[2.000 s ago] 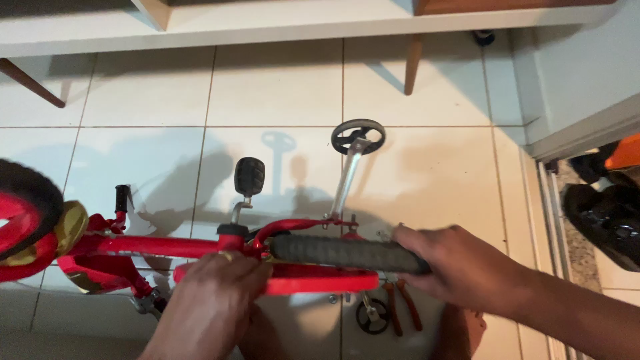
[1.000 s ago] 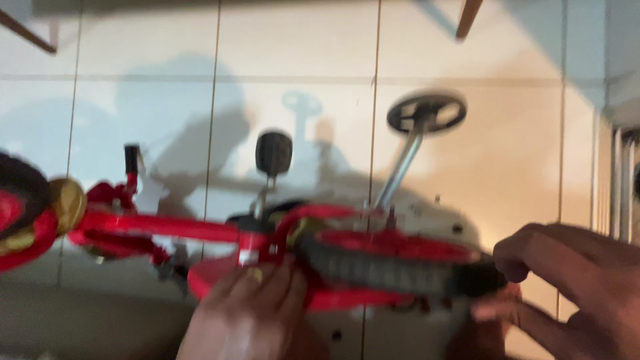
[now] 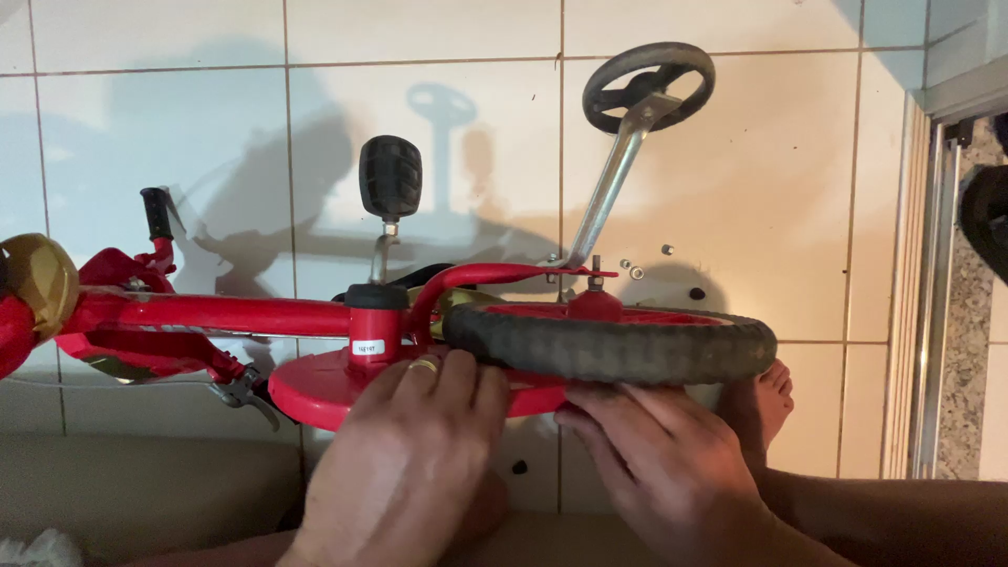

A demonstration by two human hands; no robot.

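Observation:
A red child's bicycle frame (image 3: 236, 313) lies across the view, upside down or tilted. My left hand (image 3: 421, 441), with a ring, has its fingers on the red chain guard (image 3: 315, 391) beside the rear wheel. Against the lower side of the black rear tire (image 3: 614, 346) and the guard's right end is my right hand (image 3: 661, 449); its fingertips are partly hidden. The rear axle (image 3: 596, 272) shows a nut near the red frame end. A metal bracket (image 3: 606, 193) carries a small black training wheel (image 3: 650, 87). The black pedal (image 3: 390, 176) points up.
Loose nuts (image 3: 636, 272) and black caps (image 3: 697, 294) lie on the tiled floor (image 3: 472, 63). A bare foot (image 3: 776, 402) is beside the tire's right end. The handlebar grip (image 3: 156, 213) and brake lever (image 3: 246, 394) are at left; a door track (image 3: 929, 315) runs at right.
My right hand has moved from the tire's right end to its lower side, near my left hand. My left hand stays at the chain guard. The view has moved closer.

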